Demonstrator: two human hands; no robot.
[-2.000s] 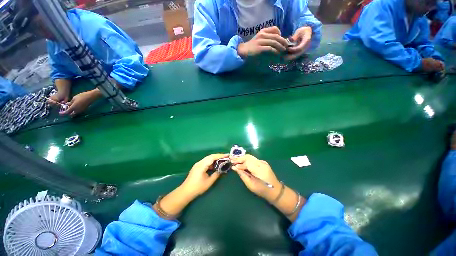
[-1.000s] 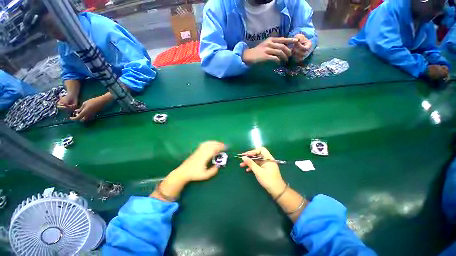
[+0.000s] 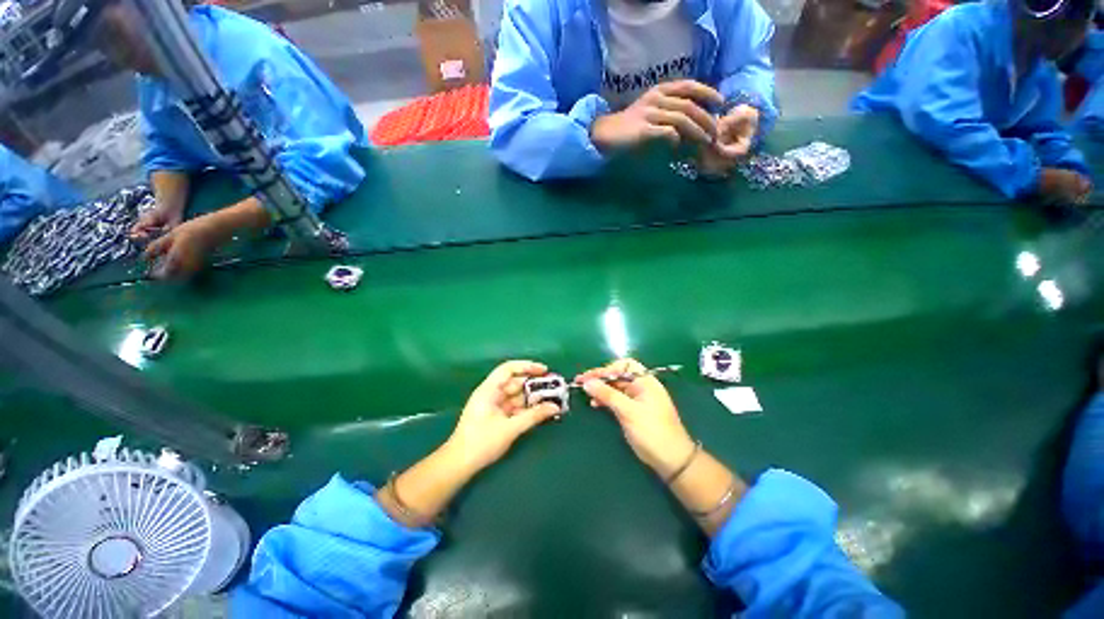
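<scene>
My left hand (image 3: 494, 417) holds a small module (image 3: 547, 391) with a white-silver frame and dark slots, between thumb and fingers above the green surface. My right hand (image 3: 644, 417) grips a slim hand tool (image 3: 660, 370) like a pen. The tool's tip is at the right edge of the module; whether it touches cannot be told. Another module with a dark round centre (image 3: 720, 362) lies right of my right hand. A white paper piece (image 3: 737, 399) lies just below it, nearer me.
More modules lie at left on the belt (image 3: 344, 278) (image 3: 154, 341). A white fan (image 3: 115, 557) stands lower left, a metal post (image 3: 133, 387) behind it. Co-workers in blue smocks sit opposite, with small-part piles (image 3: 73, 248) (image 3: 775, 169). A sleeve shows at the right edge.
Two modules on the belt, right and upper left, have moved left. My left hand now holds its module more squarely, slots showing, and the tool tip has come close to it. The right hand stays on the tool.
</scene>
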